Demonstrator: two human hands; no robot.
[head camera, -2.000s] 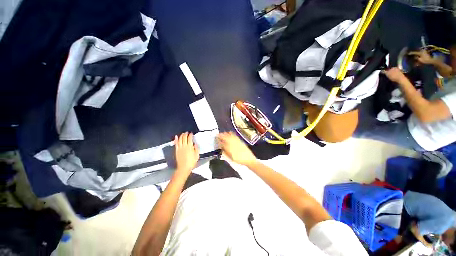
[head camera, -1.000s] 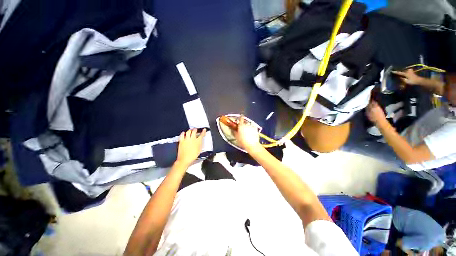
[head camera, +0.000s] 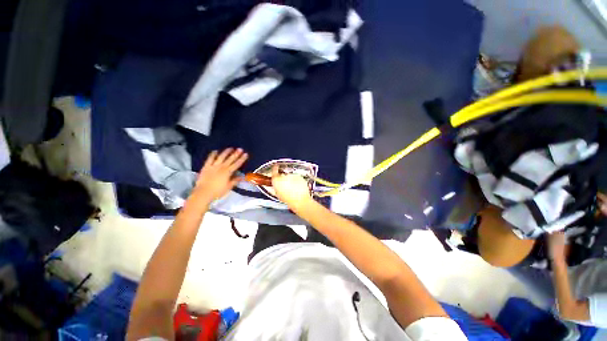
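Observation:
A dark navy garment (head camera: 286, 126) with pale grey-white areas lies spread on the navy-covered pressing table (head camera: 426, 80). My right hand (head camera: 291, 189) grips the orange-brown handle of the steam iron (head camera: 286, 165), which rests on the garment's near border. The iron's tip cannot be made out clearly. My left hand (head camera: 219, 174) lies flat on the garment just left of the iron, fingers spread. White strips (head camera: 360, 160) run along the garment's right edge. Yellow steam hoses (head camera: 479, 110) run from the iron to the upper right.
A navy and grey heap (head camera: 552, 180) lies at the right beside a tan rounded form (head camera: 502, 238). Another person's arm (head camera: 563, 280) shows at the right edge. White scraps (head camera: 428, 210) lie on the table. Below are blue crates (head camera: 100, 313) and a red item (head camera: 196, 323). A dark heap (head camera: 53, 200) is at the left.
The view has turned left. My right hand took hold of the iron and moved it left onto the garment's near border. My left hand has moved left along that border.

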